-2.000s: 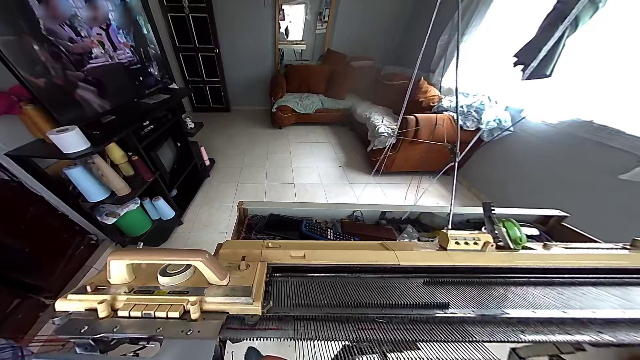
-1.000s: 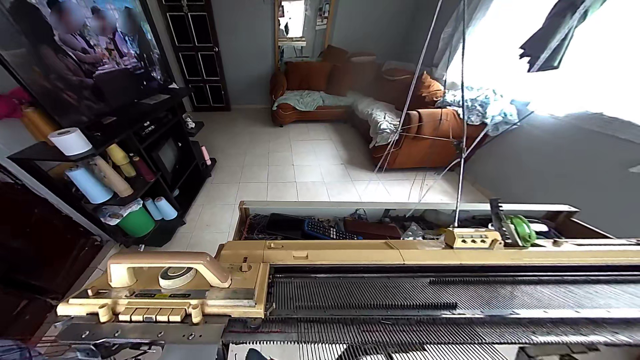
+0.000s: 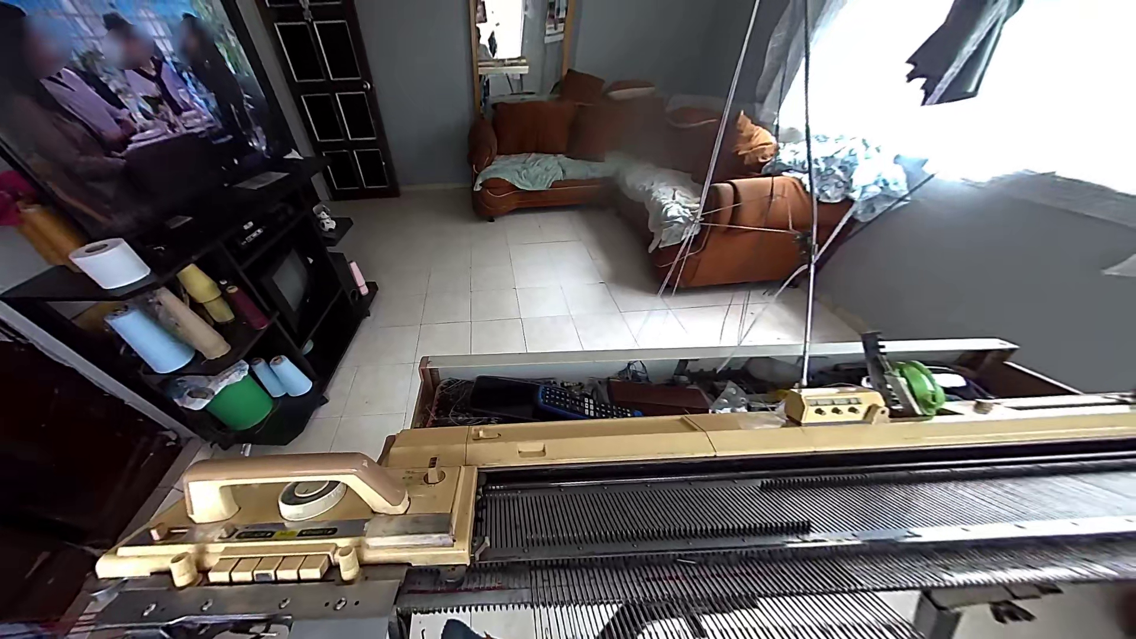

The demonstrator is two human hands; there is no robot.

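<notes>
Neither of my hands shows in the head view. A beige knitting machine carriage point(image 3: 293, 524) with an arched handle, a round dial and a row of push buttons sits at the left end of a knitting machine. To its right run the metal needle bed point(image 3: 639, 515) and, below it, a second toothed bed point(image 3: 692, 581). A beige row counter point(image 3: 834, 406) is mounted behind the needle bed. Thin yarn strands point(image 3: 808, 222) rise past it toward the top of the view. No hand touches the carriage.
Behind the machine lies a long open trough point(image 3: 710, 354) with a remote control point(image 3: 577, 404) and a green spool point(image 3: 919, 389). A black shelf unit point(image 3: 346, 302) with yarn cones and a television stands left. An orange sofa point(image 3: 745, 253) stands beyond the tiled floor point(image 3: 461, 284).
</notes>
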